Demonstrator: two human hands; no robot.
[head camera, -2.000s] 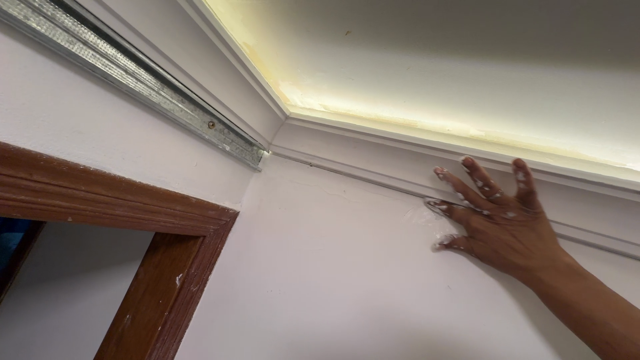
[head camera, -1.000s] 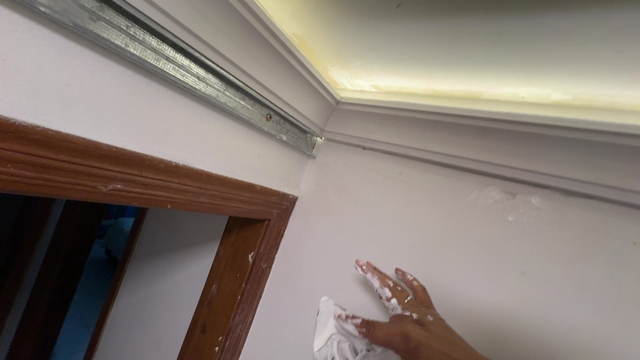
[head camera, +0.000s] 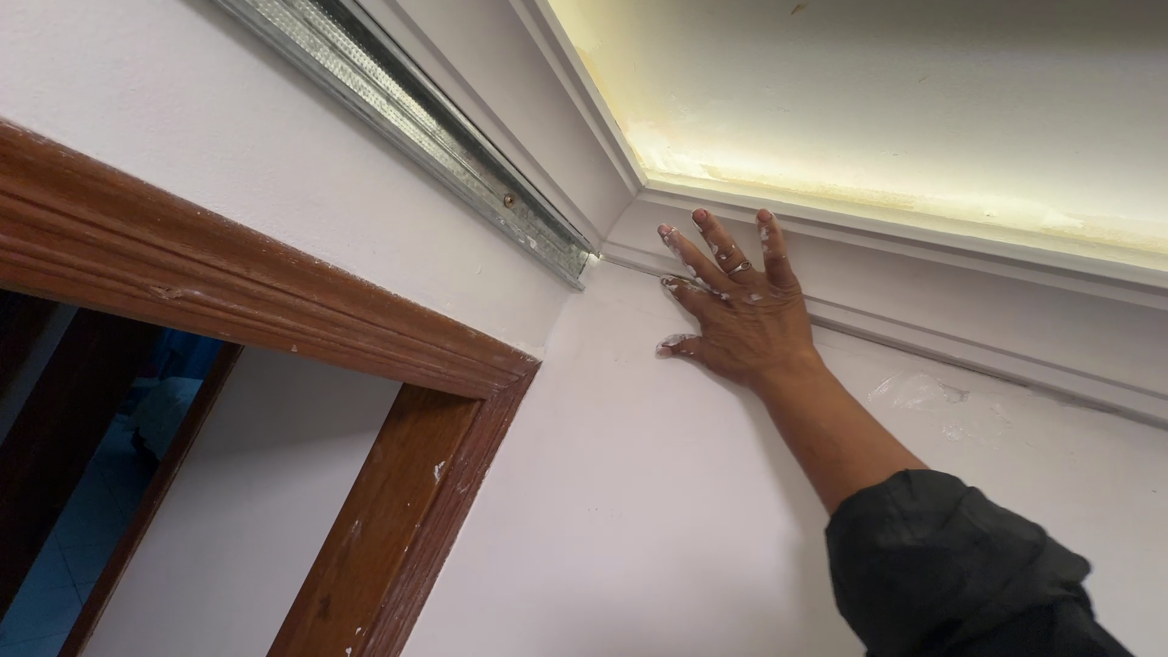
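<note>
My right hand (head camera: 744, 306) lies with fingers spread against the lower part of the pale crown moulding (head camera: 912, 315) and the wall just beneath it. White paste specks its fingers, one of which wears a ring, and nothing is held in it. The seam between moulding and wall (head camera: 630, 474) runs under the fingers. To the right of the wrist, a smeared patch of wet white filler (head camera: 922, 392) shows on the wall. My left hand is out of view.
A galvanized metal channel (head camera: 411, 119) with a screw runs along the left wall to the corner. Below it is a brown wooden door frame (head camera: 274, 274) with white specks, and a dim room shows through the doorway. Light glows from the ceiling cove (head camera: 867, 196) above.
One second ago my right hand was lower on the wall, beside a white, paste-covered thing at the frame's bottom. Now it is up at the moulding near the corner, and that thing is out of view.
</note>
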